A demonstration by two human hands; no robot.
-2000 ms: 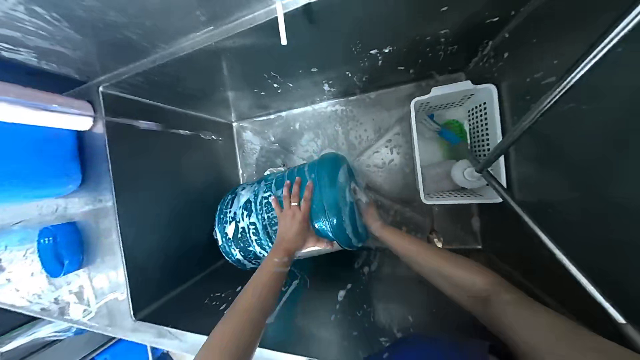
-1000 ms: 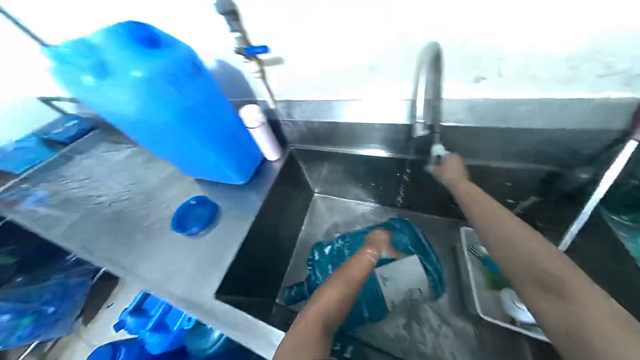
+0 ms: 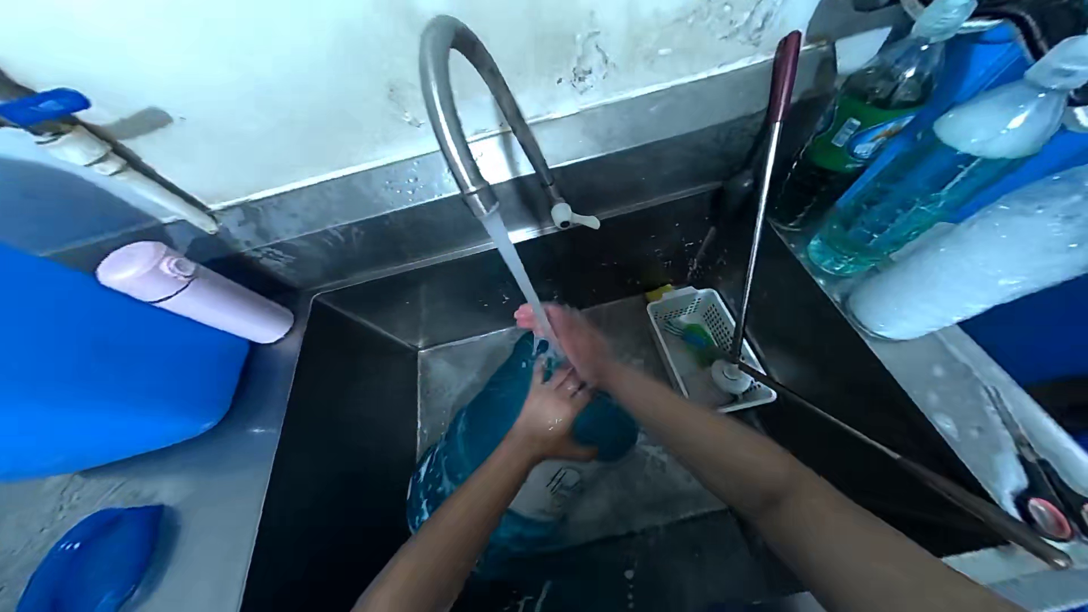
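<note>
Water runs from the curved metal faucet (image 3: 459, 110) onto my hands. My right hand (image 3: 574, 340) is in the stream with its fingers extended and somewhat blurred. Just below it, my left hand (image 3: 548, 416) has its fingers spread, close to or touching the right. Neither hand grips anything. Beneath them a large blue-green plastic water jug (image 3: 476, 433) with some suds on it lies in the dark metal sink (image 3: 348, 425). My hands and forearms hide part of the jug.
A white plastic basket (image 3: 667, 340) holds a green scrubber and a white item. A long metal rod (image 3: 761, 229) leans in the sink's right side. Bottles (image 3: 901, 195), scissors (image 3: 1037, 484), a pink flask (image 3: 204, 293), a blue container (image 3: 110, 374) and a blue cap-like piece (image 3: 93, 561) surround the sink.
The faucet now pours a strong stream. My right hand has left the faucet and is under the water; my left hand has come off the jug to join it. The view has shifted right.
</note>
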